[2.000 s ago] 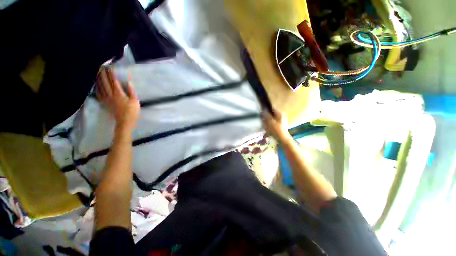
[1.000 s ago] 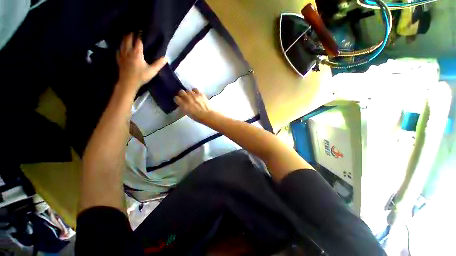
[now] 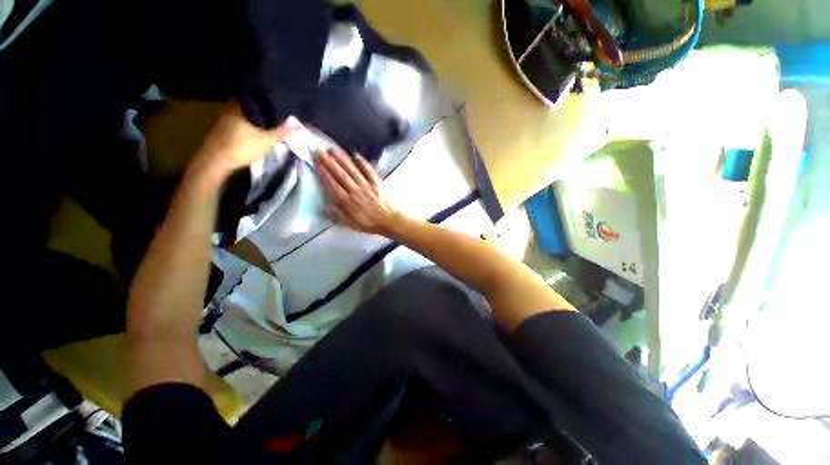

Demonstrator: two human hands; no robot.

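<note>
A dark garment body [image 3: 309, 54] is heaped at the upper left and folded over its pale wrong side [image 3: 419, 182], which has dark strips. My left hand [image 3: 238, 141] grips the fold of the garment, its thumb on a pale edge and its fingers partly hidden by dark cloth. My right hand [image 3: 353, 192] lies flat on the pale cloth just right of it, fingers slightly apart, holding nothing. A small brown patch [image 3: 253, 255] shows on the pale side below my hands.
The steam iron [image 3: 546, 50] rests on the yellow table padding [image 3: 519, 136] at the upper right, cut off by the top edge, with its hose behind. A white box with an orange mark [image 3: 605, 218] stands right of the table. Cloth scraps lie at the lower left.
The dark cloth is now folded down over more of the pale side, covering the small dark piece's place. My right hand has flattened on the cloth. The iron sits higher in view.
</note>
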